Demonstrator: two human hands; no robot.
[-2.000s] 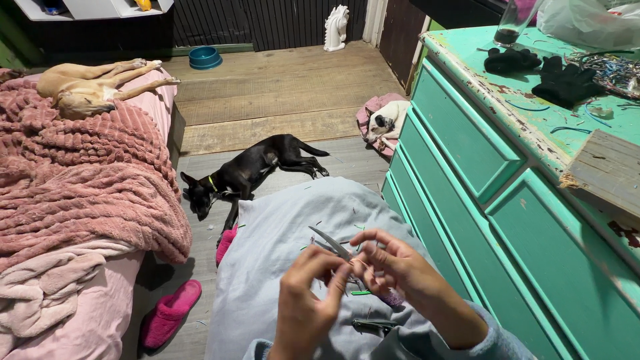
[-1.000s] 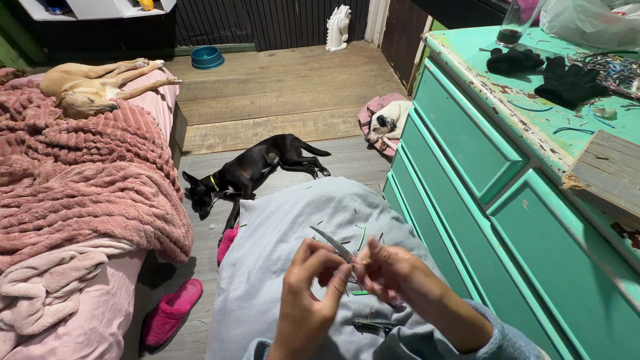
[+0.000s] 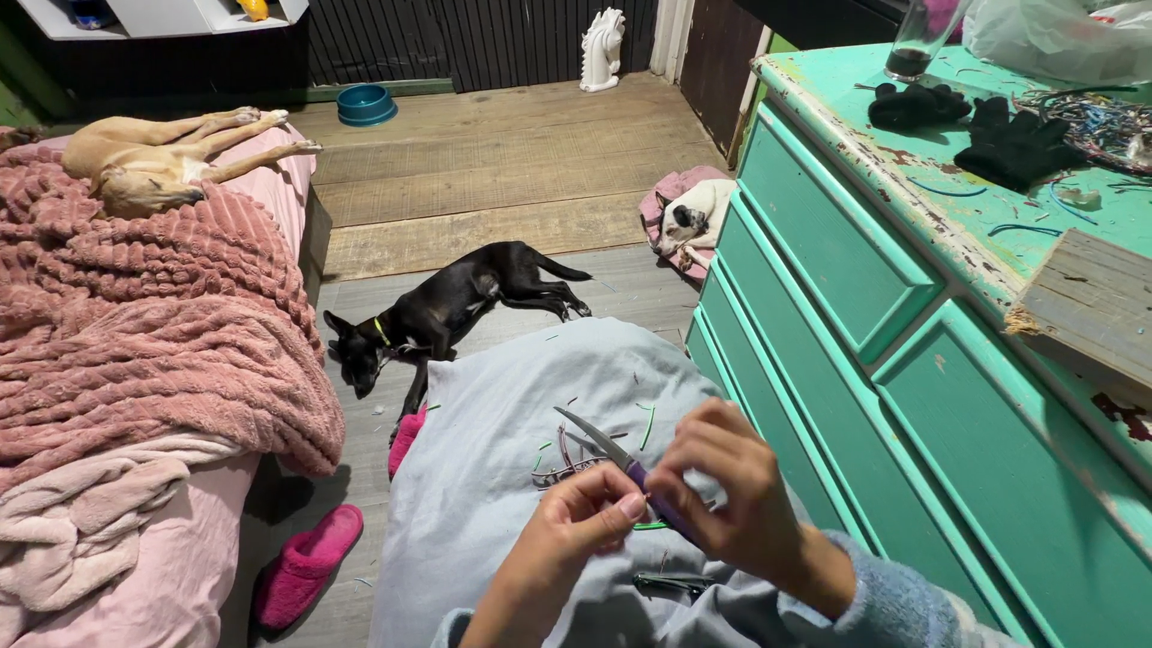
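Note:
A small knife with a curved blade and purple handle [image 3: 635, 472] is in my right hand [image 3: 733, 481], its blade pointing up and left over my lap. My left hand [image 3: 576, 531] pinches thumb and forefinger together right beside the handle; something tiny may be between them, too small to tell. On the grey cloth [image 3: 486, 450] over my lap lie green insulation scraps [image 3: 647, 427], a small heap of brownish wire pieces [image 3: 569, 472] and a dark metal tool [image 3: 670, 585], its kind unclear.
A black dog [image 3: 468, 297] lies on the floor ahead, a white dog [image 3: 697, 216] on a pink blanket beyond. Left is a bed with a tan dog [image 3: 148, 166]; a pink slipper [image 3: 306, 567] lies beside it. The turquoise dresser [image 3: 810, 261] at right bears black gloves [image 3: 1017, 148], a wire tangle [image 3: 1098, 126] and a wooden board [image 3: 1093, 301].
My right hand has lifted and its fingers have shifted around the purple handle, which shows more now. My left hand has moved slightly down and right, off the blade. The dogs have stayed put.

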